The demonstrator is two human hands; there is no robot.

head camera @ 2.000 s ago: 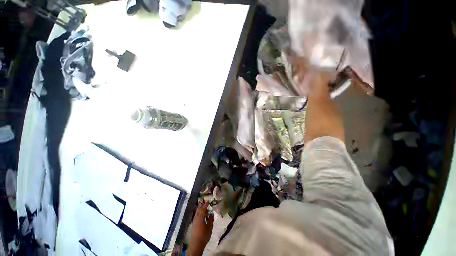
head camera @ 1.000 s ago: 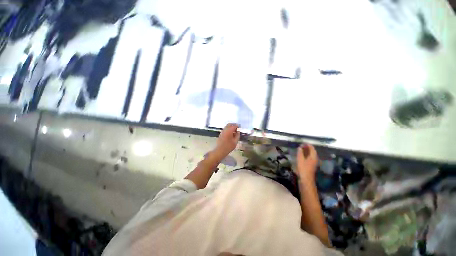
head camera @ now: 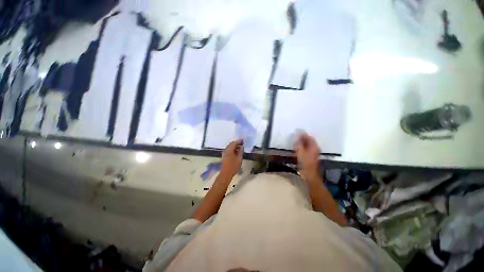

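Observation:
White paper patterns [head camera: 310,117] lie on dark cut stacks whose edges show as dark lines, close to the table's near edge. A bluish-purple strip [head camera: 220,111] lies curved across the papers. My left hand [head camera: 232,158] is at the table edge below the strip, fingers bent close together; what is between them cannot be made out. My right hand [head camera: 307,151] is blurred over the near edge of a white-topped stack, and its grip is unclear.
A grey-green bottle [head camera: 435,121] lies on the table at right, with a small dark tool [head camera: 449,41] beyond it. Dark fabric [head camera: 58,26] is heaped at far left. Crumpled scraps and a greenish sack [head camera: 406,228] lie on the floor at lower right.
The view has swung from the bottle and floor heap to the cut stacks. Over the last second, my right hand has moved up and left onto the stack's edge; my left hand stays at the table edge.

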